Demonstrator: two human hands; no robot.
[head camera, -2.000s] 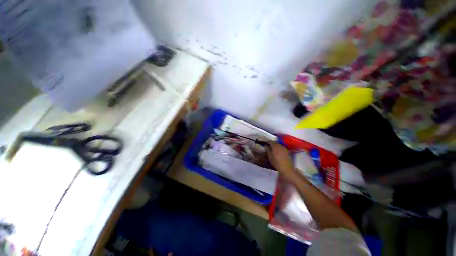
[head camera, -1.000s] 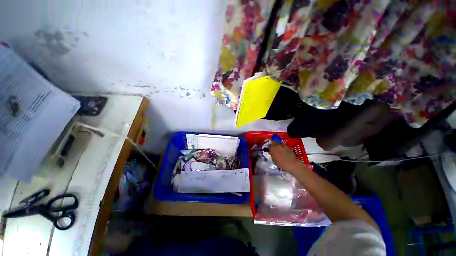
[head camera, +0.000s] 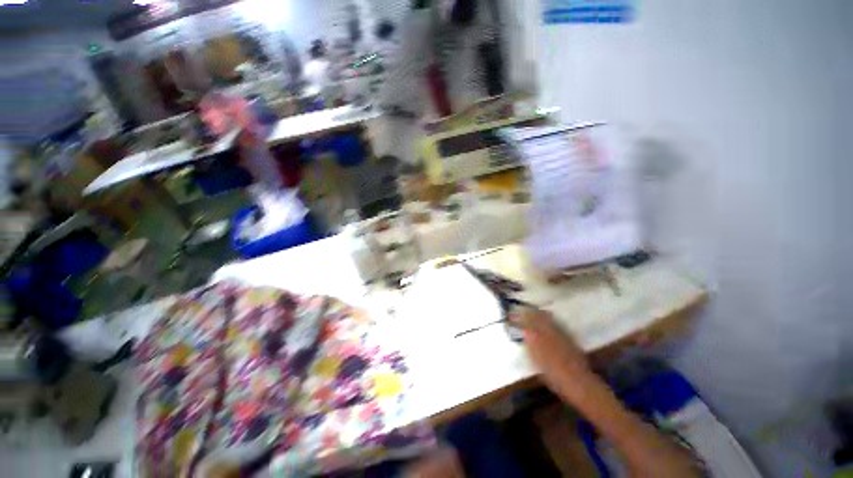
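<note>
The frame is blurred by motion. My right hand (head camera: 542, 338) reaches in from the bottom right over the white machine table. Its fingers are at the dark handles of the fabric shears (head camera: 498, 285); blur hides whether they grip. Floral cloth (head camera: 271, 373) with red, purple and yellow print lies spread over the table's left front. A blurred skin-toned patch at the bottom edge, right of the cloth, may be my left hand (head camera: 438, 464); its fingers cannot be made out.
A cream sewing machine (head camera: 449, 229) stands behind the shears. A printed work sheet (head camera: 582, 201) hangs at its right. The table's wooden front edge (head camera: 645, 336) runs toward the wall. A blue basket (head camera: 669, 392) is below right. Other tables and a blue crate (head camera: 271, 229) are behind.
The view has swung left from the baskets to the machine table. My right hand has left the red basket and is now at the shears. The floral cloth on the table has come into view.
</note>
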